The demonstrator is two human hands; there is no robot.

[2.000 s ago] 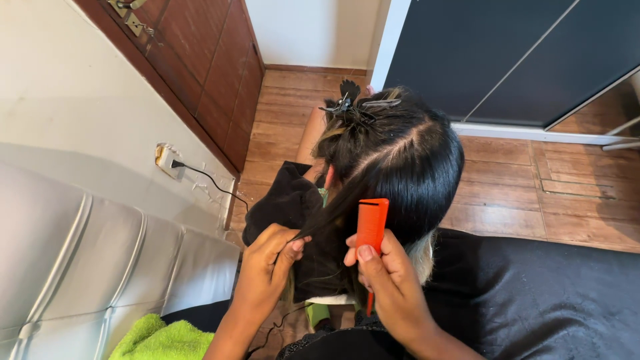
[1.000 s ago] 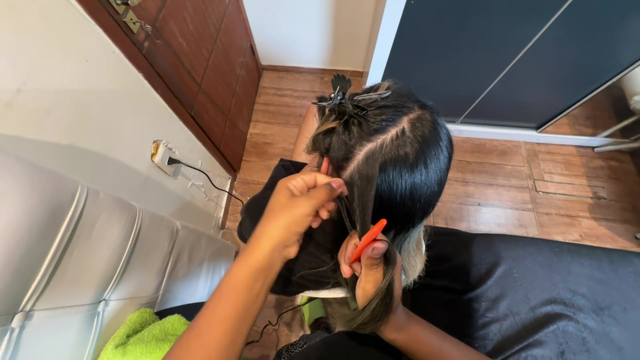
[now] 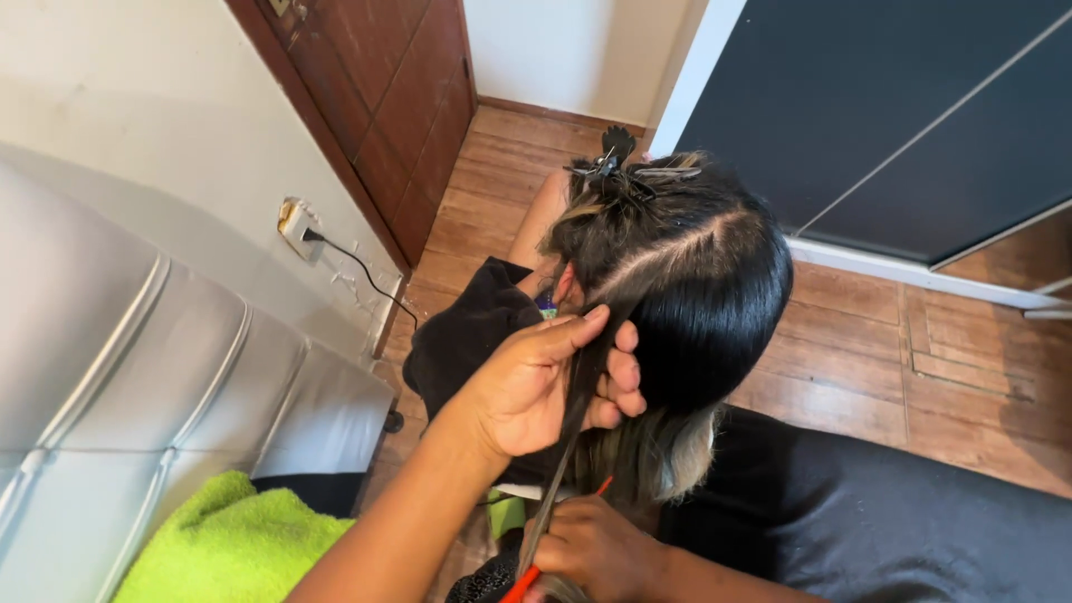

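A person sits with their back to me, dark hair parted on the head (image 3: pixel 712 310); some of it is gathered at the top left by a black hair clip (image 3: pixel 618 146) and a metal clip (image 3: pixel 668 172). My left hand (image 3: pixel 544 381) holds a flat section of hair (image 3: pixel 586 377) near the scalp, the thumb on one side and the fingers behind. Lower down, my right hand (image 3: pixel 590 544) grips the tail of that section together with a red-orange comb (image 3: pixel 521 584), whose thin tip shows above the fist.
At left stand a padded headboard (image 3: pixel 201 368) and a lime-green towel (image 3: pixel 243 544). A black plug and cord (image 3: pixel 360 264) run from a wall socket (image 3: pixel 295 228). A black cushioned surface (image 3: pixel 871 502) lies at lower right, beside the wooden floor (image 3: pixel 846 360). A dark cabinet (image 3: pixel 879 109) stands behind.
The comb was upright in my raised right hand; that hand has moved down along the hair. My left hand now lies palm up around the section close to the head.
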